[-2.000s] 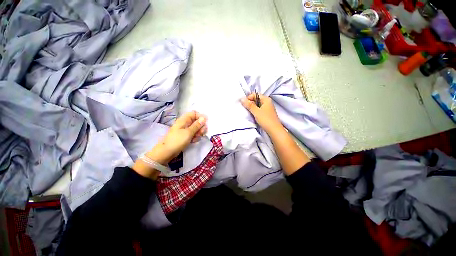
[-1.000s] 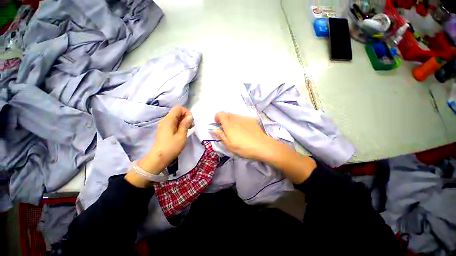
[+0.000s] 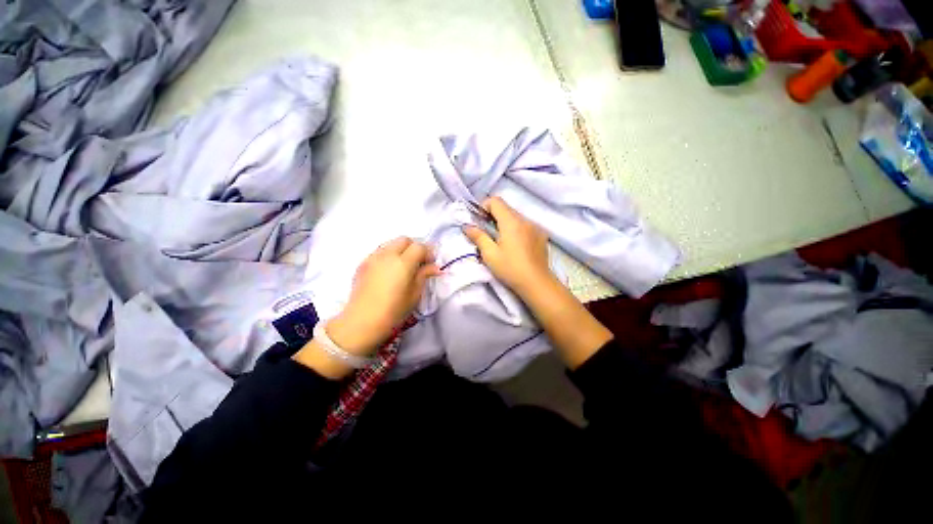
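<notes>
A light grey-lilac work jacket [image 3: 491, 312] lies bunched over the table's front edge, its inside partly turned up. Its red-and-white check lining [image 3: 360, 397] shows beside my left wrist, and a dark navy label [image 3: 297, 324] shows left of it. My left hand [image 3: 394, 285] pinches the jacket cloth near the navy piping. My right hand [image 3: 508, 242] is at the jacket's gathered part, with a small dark tip of the snips [image 3: 478, 210] showing at its fingers. The rest of the snips is hidden.
More grey-lilac jackets [image 3: 194, 194] are heaped at left on the pale table [image 3: 706, 174]. A black smartphone [image 3: 638, 35], green box [image 3: 722, 55], orange bottle [image 3: 816, 77] and blue-and-white packet [image 3: 902, 138] lie at right. Grey garments [image 3: 834, 343] lie below the table at right.
The view has shifted. My right hand has moved away from my left, to the gathered cloth. My left hand has come down onto the jacket, and the check lining shows less.
</notes>
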